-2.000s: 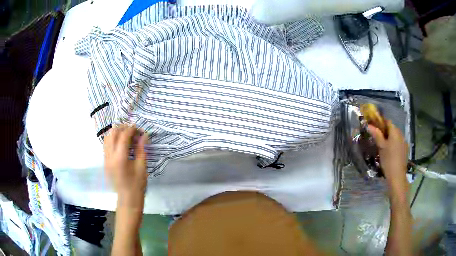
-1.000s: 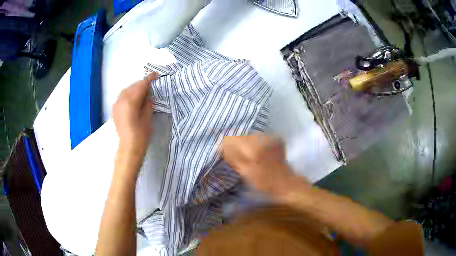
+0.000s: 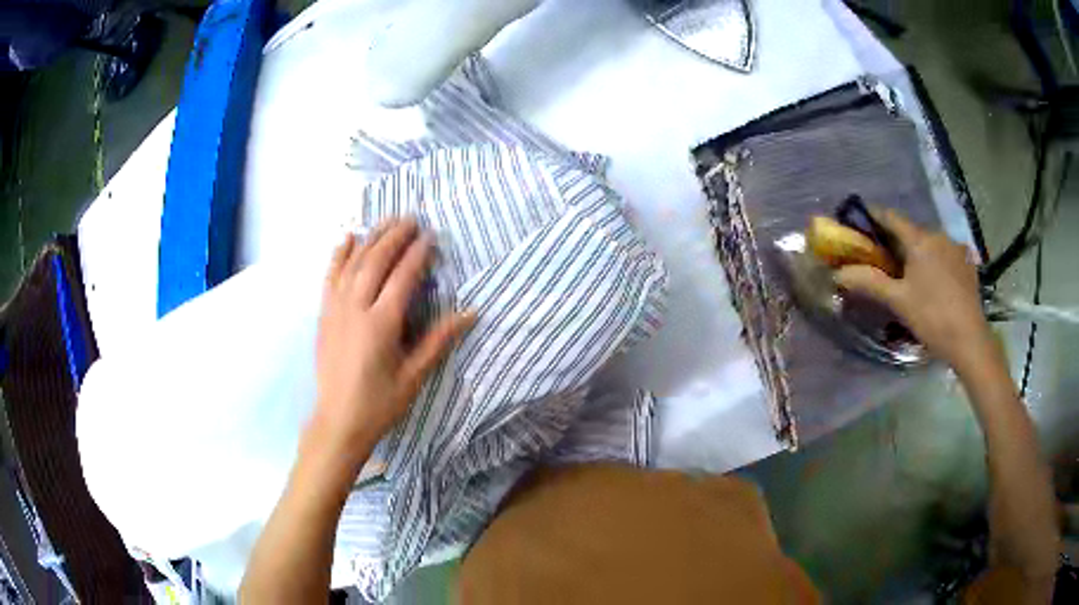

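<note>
The striped garment, white with thin dark stripes, lies bunched on the white padded board, its lower part near my body. My left hand lies on its left part with the fingers spread; the fingertips are slightly blurred. My right hand is closed around the tan handle of the steam iron. The iron is over the grey-brown rest pad, to the right of the garment. My fingers hide part of the handle, and I cannot tell whether the iron touches the pad.
A long blue support stands at the far left edge. A white padded sleeve arm reaches in at the top. A spare pointed metal plate lies at the top right. A brown ribbed bin is at left. A whitish hose runs off right.
My right hand has left the garment and moved right onto the iron, whose pointing direction has turned. My left hand has come down from the garment's upper left edge and lies flatter on it.
</note>
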